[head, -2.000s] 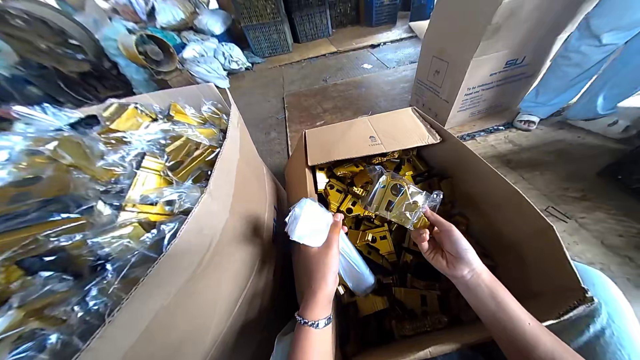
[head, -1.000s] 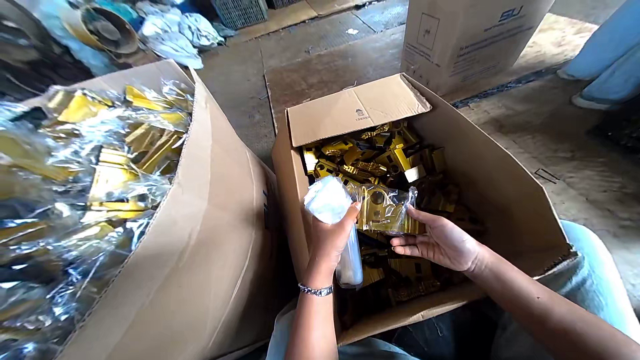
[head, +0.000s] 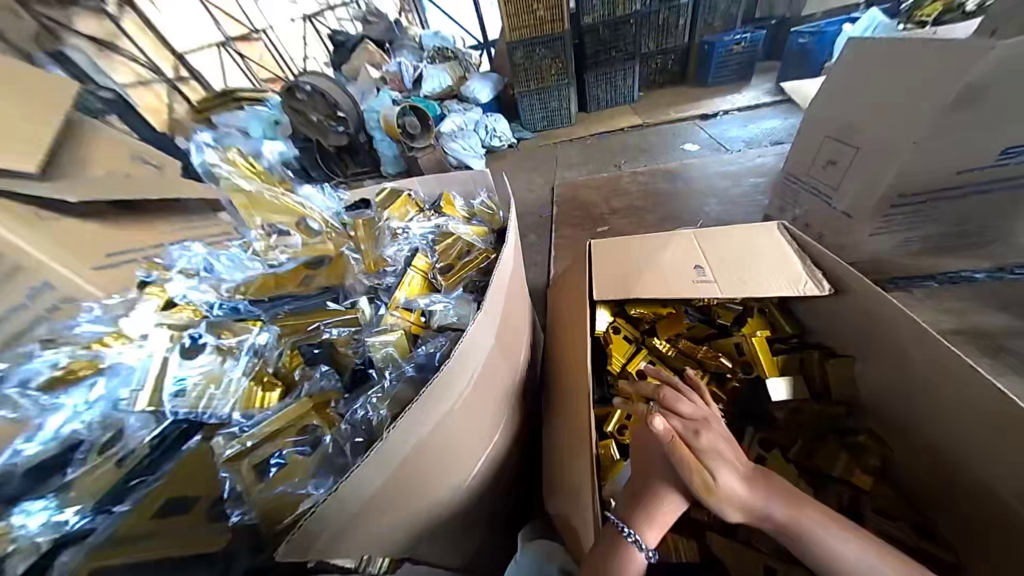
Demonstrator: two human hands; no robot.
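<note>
Over the right cardboard box (head: 568, 448), my two hands meet. My right hand (head: 704, 448) lies across my left, its fingers extended with nothing visible between them. Beneath it, my left hand (head: 652, 472), with a chain bracelet at the wrist, is largely covered; what it holds cannot be made out. Loose gold-coloured metal parts (head: 680, 344) with holes lie in this box below and behind the hands. The large left cardboard box (head: 472, 408) is heaped with similar parts in clear plastic bags (head: 216, 360). One bagged gold part (head: 268, 196) shows high at the back of that heap.
Another carton (head: 888, 160) stands behind the right box, with a flap (head: 704, 260) folded at that box's back edge. Stacked plastic crates (head: 544, 72), blue crates (head: 728, 56), stuffed bags (head: 464, 136) and a round metal drum (head: 408, 124) stand farther back. Cardboard lies at far left.
The bagged gold part seen in my right hand earlier is no longer there. My hands have come together, and the white plastic bags my left hand held are no longer plainly visible. The view has swung left.
</note>
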